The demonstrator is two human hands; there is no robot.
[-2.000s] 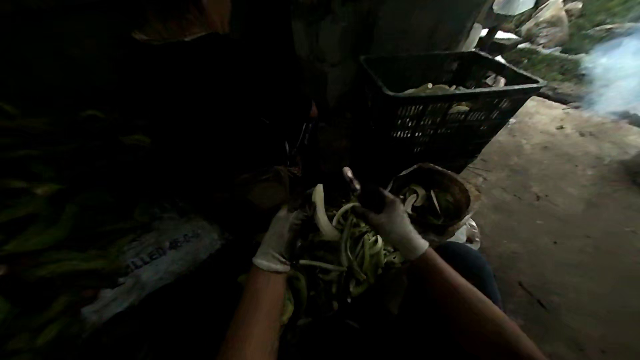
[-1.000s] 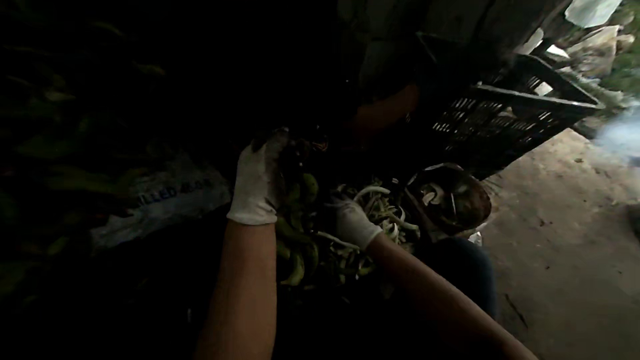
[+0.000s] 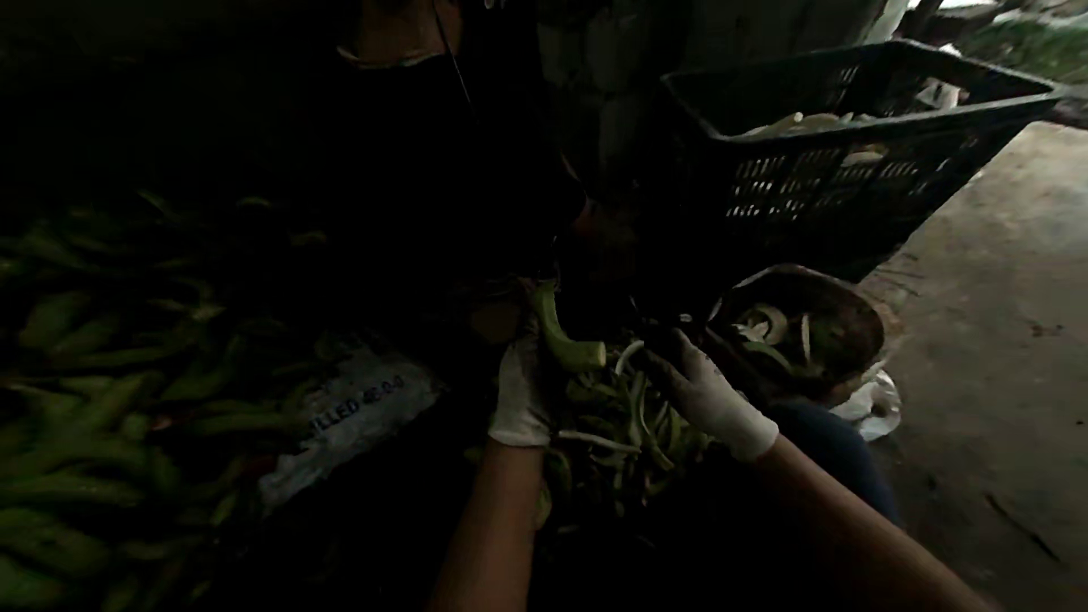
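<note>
My left hand (image 3: pixel 523 387), in a pale glove with dark fingers, holds a green banana (image 3: pixel 561 336) whose near end looks cut off. To its right is my right hand (image 3: pixel 701 387), gloved alike, its fingers curled over the peel heap. Something small and shiny shows near those fingers, but it is too dark to tell what it is or whether the hand grips it. Below and between both hands lies a heap of green peel strips (image 3: pixel 637 425) with pale inner sides.
A large pile of green bananas (image 3: pixel 85 425) lies at left beside a printed sack (image 3: pixel 365 412). A person in dark clothes (image 3: pixel 459 170) sits opposite. At right stand a black plastic crate (image 3: pixel 816 161) with pale pieces inside and a worn round container (image 3: pixel 850 340) holding peels.
My left hand was farther up and left over the dark area a second ago; now it is beside the peel heap with a banana in it. My right hand has lifted off the peels.
</note>
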